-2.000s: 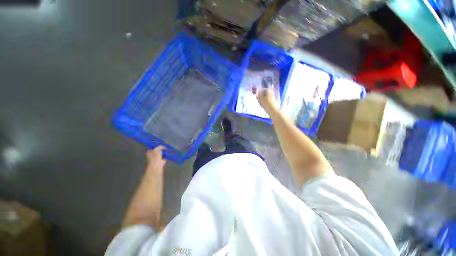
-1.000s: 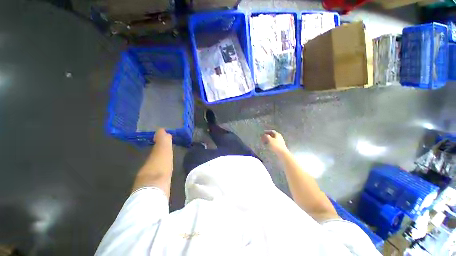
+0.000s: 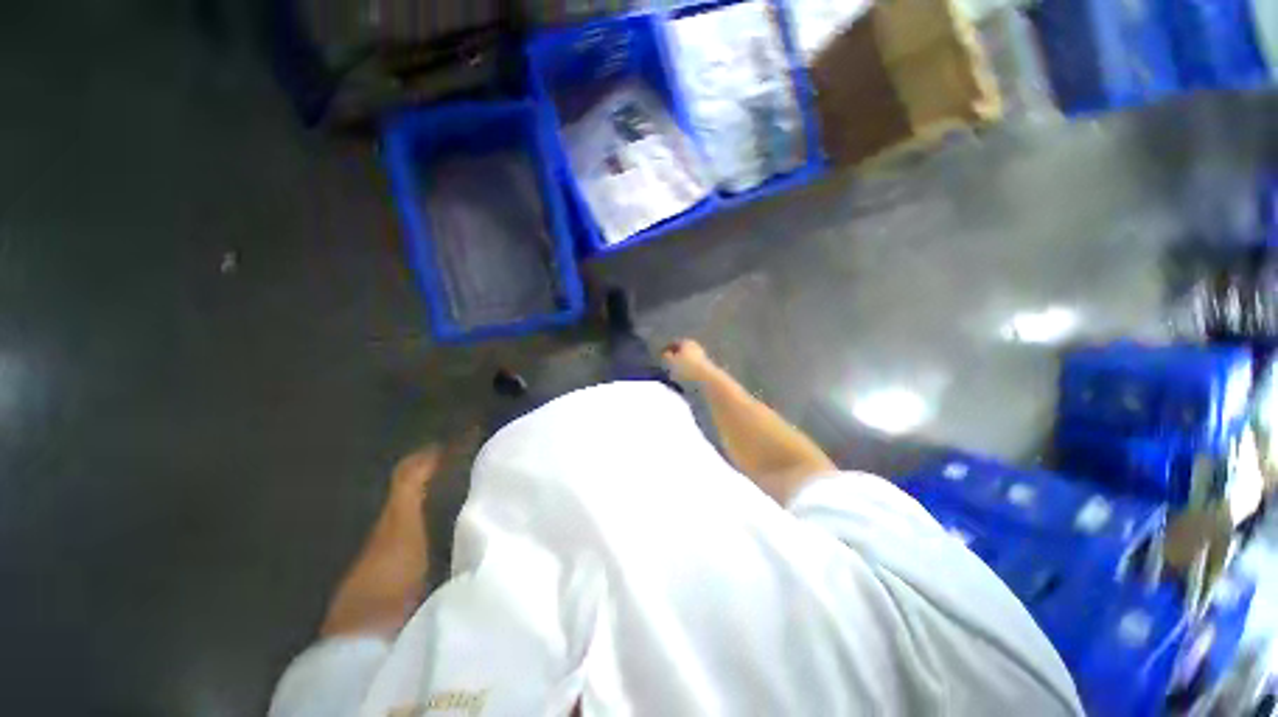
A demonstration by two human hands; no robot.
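Note:
A blue plastic crate (image 3: 425, 255) with a flat grey layer on its bottom stands on the floor in front of me, at the left end of a row. Beside it is a blue crate with newspaper (image 3: 634, 165) inside, then another blue crate (image 3: 816, 133) with printed sheets. My left hand (image 3: 416, 467) hangs at the lower left, away from the crates, and looks empty but blurred. My right hand (image 3: 687, 362) is beside my body below the row, with fingers curled. Whether it holds anything small cannot be seen.
A brown carton (image 3: 932, 63) and more blue crates (image 3: 1114, 56) continue the row at the upper right. Several blue crates (image 3: 1135, 399) are stacked at the lower right. Dark goods (image 3: 407, 63) stand behind the row. My shoes are near the first crate.
My left hand has let go of the left blue crate, which now stands in line against the newspaper crate. My right hand, earlier in the newspaper crate, is back near my body. The view has shifted.

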